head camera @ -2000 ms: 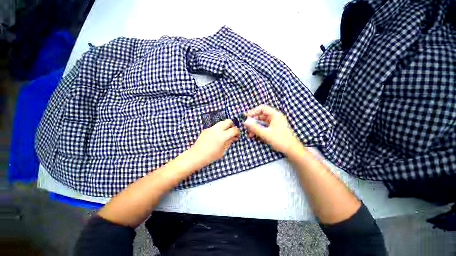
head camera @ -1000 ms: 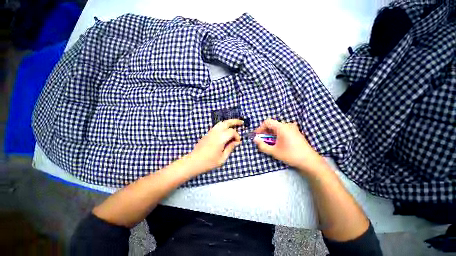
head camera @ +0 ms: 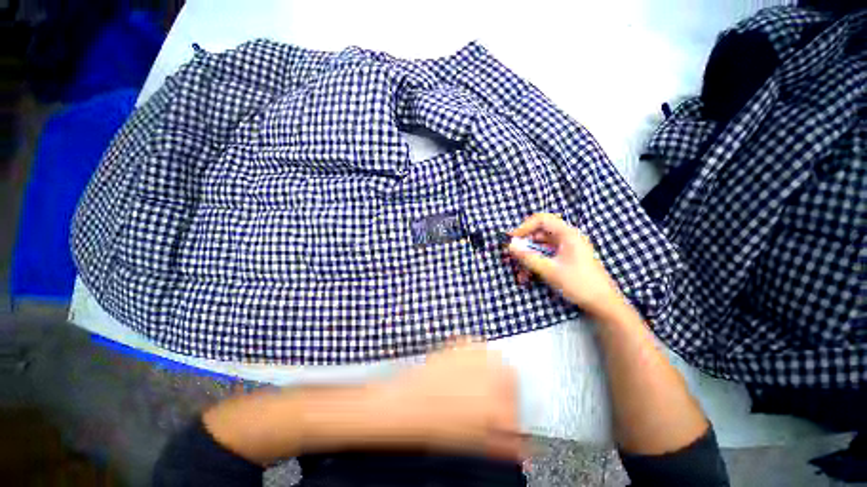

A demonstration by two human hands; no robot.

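A padded vest (head camera: 285, 209) lies on the white table, black-and-white check face up. A small dark label (head camera: 437, 229) sits on it, with a small dark tab (head camera: 477, 241) just to its right. My right hand (head camera: 556, 259) rests over the check cloth to the right of the tab, its fingers closed around small thread snips (head camera: 529, 246). My left hand (head camera: 466, 395) is strongly blurred at the table's near edge, off the vest's main part; its fingers cannot be made out. The armhole shows white table through it.
A large heap of check-and-navy garments (head camera: 789, 209) stands at the right of the white table (head camera: 570, 38) and meets the vest's right end. A blue bin (head camera: 67, 200) is at the left. My dark-clothed lap is below the table's near edge.
My left hand has left the spot beside the label and moved down towards the table's near edge. My right hand has moved slightly right and up, still with the snips.
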